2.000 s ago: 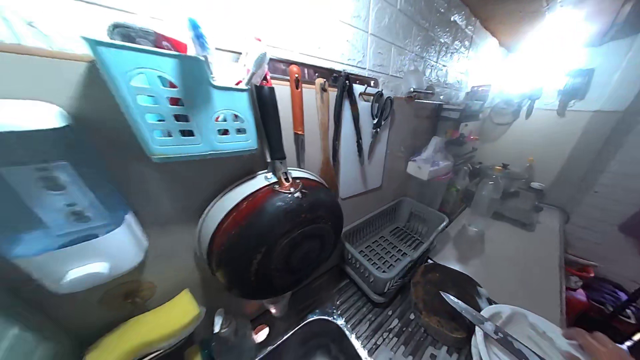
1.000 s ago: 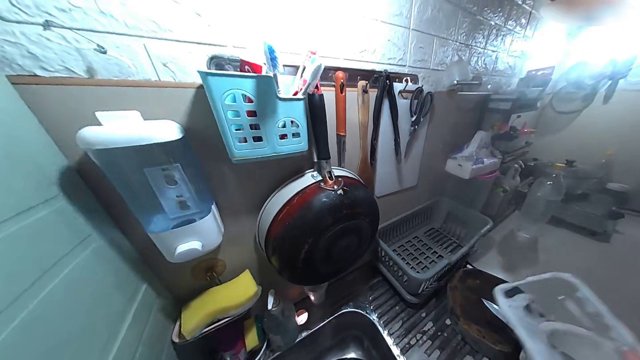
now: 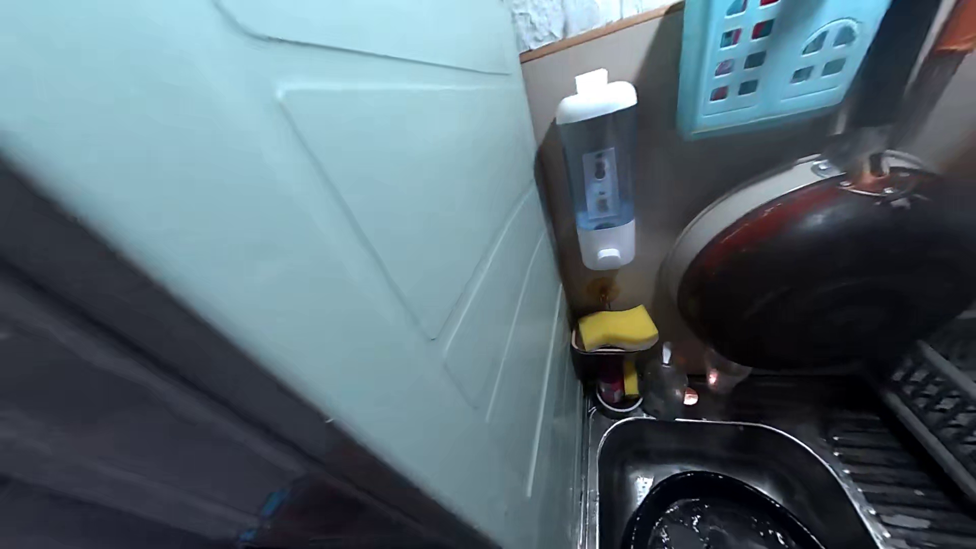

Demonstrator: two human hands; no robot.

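Note:
Neither of my hands shows in the head view. At the lower right is a steel sink with a round black vessel inside, which appears to hold water. A yellow sponge lies on a small holder against the wall behind the sink. Above it a soap dispenser with blue liquid is fixed to the wall. Pans hang at the right, a black and red frying pan in front. A light blue plastic basket hangs above them, partly cut off by the frame.
A pale green panelled door fills the left and middle, close to the sink's left side. Right of the sink are a ribbed drainboard and part of a grey plastic rack. A clear bottle stands behind the sink.
The view has swung far to the left and down. The hand near the knife and the white container, seen at the right earlier, is out of view, as are the knife and container.

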